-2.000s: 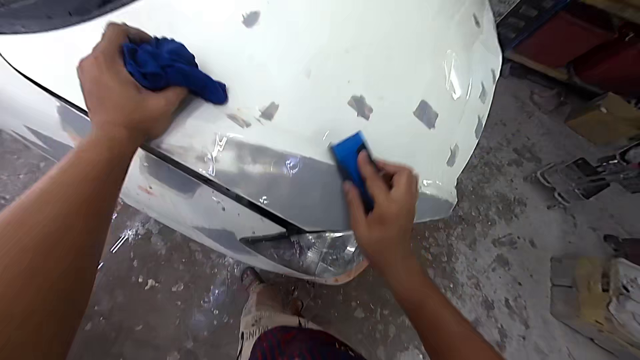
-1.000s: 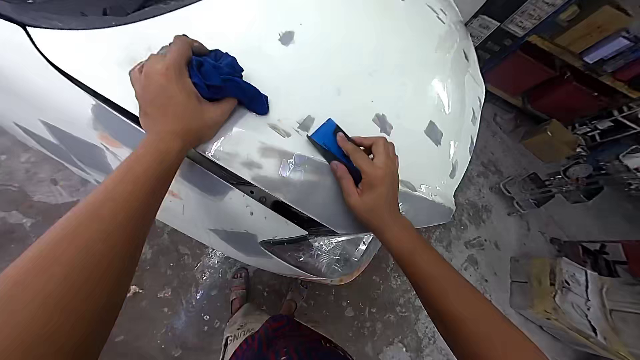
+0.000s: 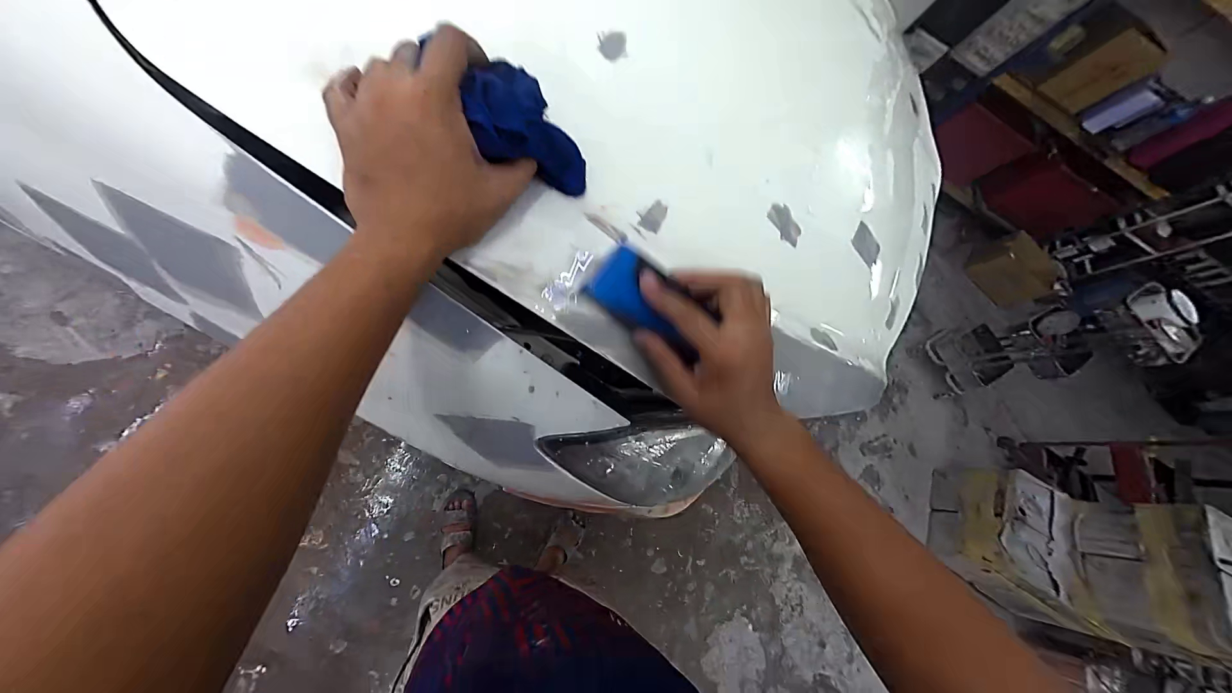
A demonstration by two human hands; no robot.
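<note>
My left hand (image 3: 414, 144) grips a crumpled dark blue cloth (image 3: 520, 120) on the white car hood (image 3: 731, 125), near the gap beside the fender. To its lower right, my right hand (image 3: 717, 346) holds a blue sanding block (image 3: 621, 284) against the hood's edge, its fingers slightly blurred. The underside of the block is hidden. Grey patches (image 3: 783, 223) dot the white paint, and a broad grey band (image 3: 828, 371) runs along the front edge of the hood. Below the gap lie the fender (image 3: 414, 366), with more grey patches, and the clear headlight (image 3: 645, 462).
Shelving with cardboard boxes (image 3: 1102, 69) stands at the upper right. Metal frame parts (image 3: 1011, 351) and a taped, paper-covered box (image 3: 1088, 558) are on the right. My sandalled feet (image 3: 460, 525) are on the wet, stained concrete floor (image 3: 337, 568), below the headlight.
The block has moved from the grey band near the headlight up and left along the hood's edge, closer to the cloth. Both hands keep their hold. The view has shifted.
</note>
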